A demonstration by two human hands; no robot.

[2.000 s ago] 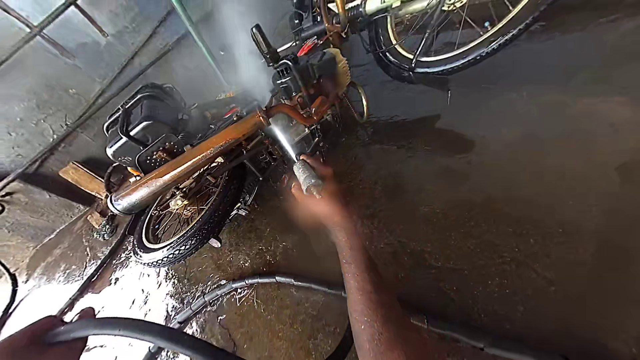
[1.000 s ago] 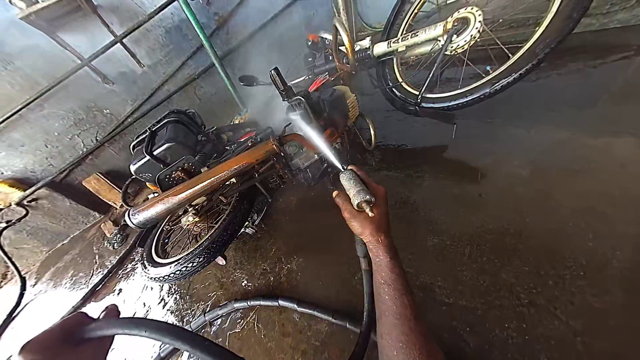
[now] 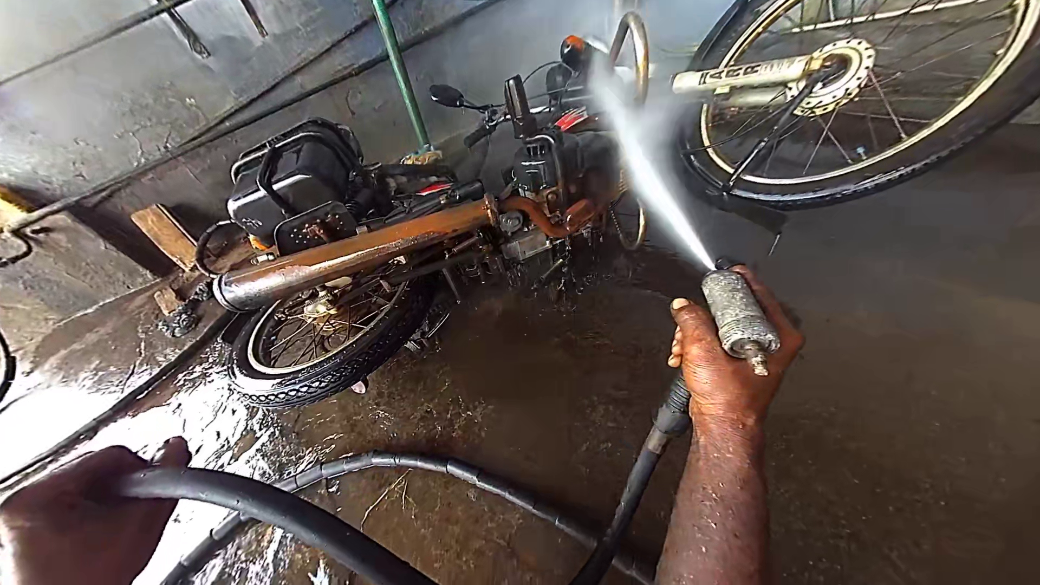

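Note:
My right hand [image 3: 727, 366], right of centre, grips a worn metal spray gun [image 3: 738, 313] with a black hose below it. A white water jet [image 3: 662, 191] leaves its nozzle up and to the left, toward the front part of a motorcycle lying on its side. A rusty exhaust muffler [image 3: 357, 252], a rear wheel [image 3: 333, 341] and a black box [image 3: 292, 179] belong to the motorcycle's near-left part. At the lower left my left hand [image 3: 89, 512] is closed around a thick black hose [image 3: 268, 504].
The motorcycle's front wheel [image 3: 861, 89] rises at the upper right. A green pole [image 3: 402, 73] leans by the grey wall [image 3: 106, 114]. Wooden pieces [image 3: 165, 236] lie near the wall's foot. Another hose [image 3: 455, 467] loops over the wet floor [image 3: 894, 390].
The water jet has shifted from the engine area toward the front of the motorcycle. My right hand has turned with the spray gun. My left hand still holds the hose.

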